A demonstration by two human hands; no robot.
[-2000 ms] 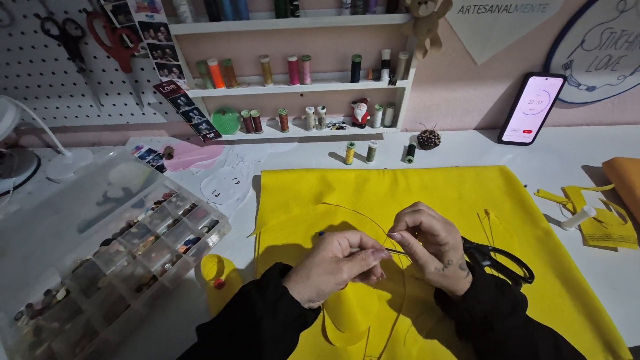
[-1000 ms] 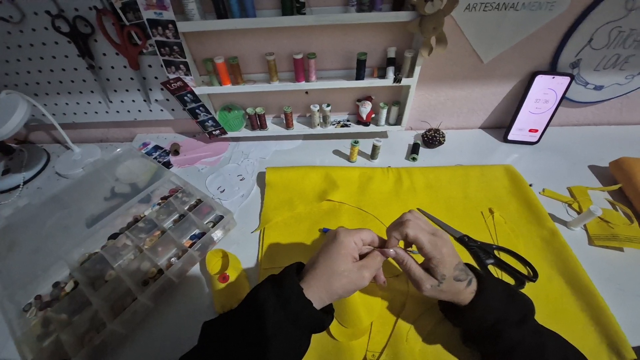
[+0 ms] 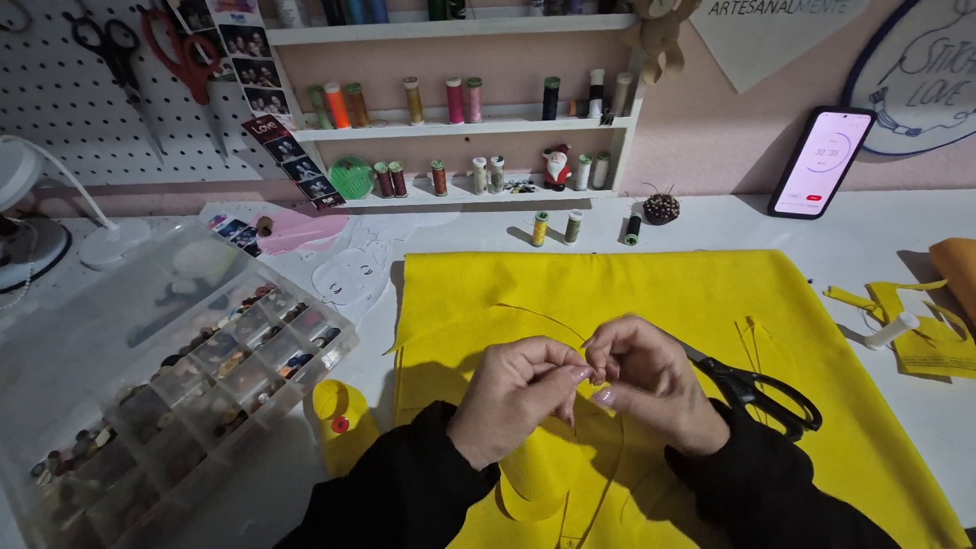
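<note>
My left hand [image 3: 526, 389] and my right hand [image 3: 648, 381] meet at the fingertips above a large yellow fabric [image 3: 686, 293]. The fingers of each are pinched together; whatever lies between them is too small to make out. Below them a curved cut piece of yellow fabric [image 3: 537, 473] lies on the larger cloth. Black-handled scissors [image 3: 762, 396] rest on the cloth just right of my right hand. Left of the cloth sits a small yellow fabric piece [image 3: 343, 450] with a red button [image 3: 340, 425] on it.
A clear compartment box of buttons [image 3: 252, 412] stands open at the left. Thread spools [image 3: 540, 229] and a pincushion [image 3: 661, 208] stand behind the cloth. A phone [image 3: 821, 162] leans on the wall. Yellow scraps [image 3: 926, 335] and a white spool [image 3: 892, 330] lie at the right.
Two seconds ago a dark, thin thing showed between my hands; it does not show now. My hands remain close together over the cloth, and the scissors show more fully than two seconds ago.
</note>
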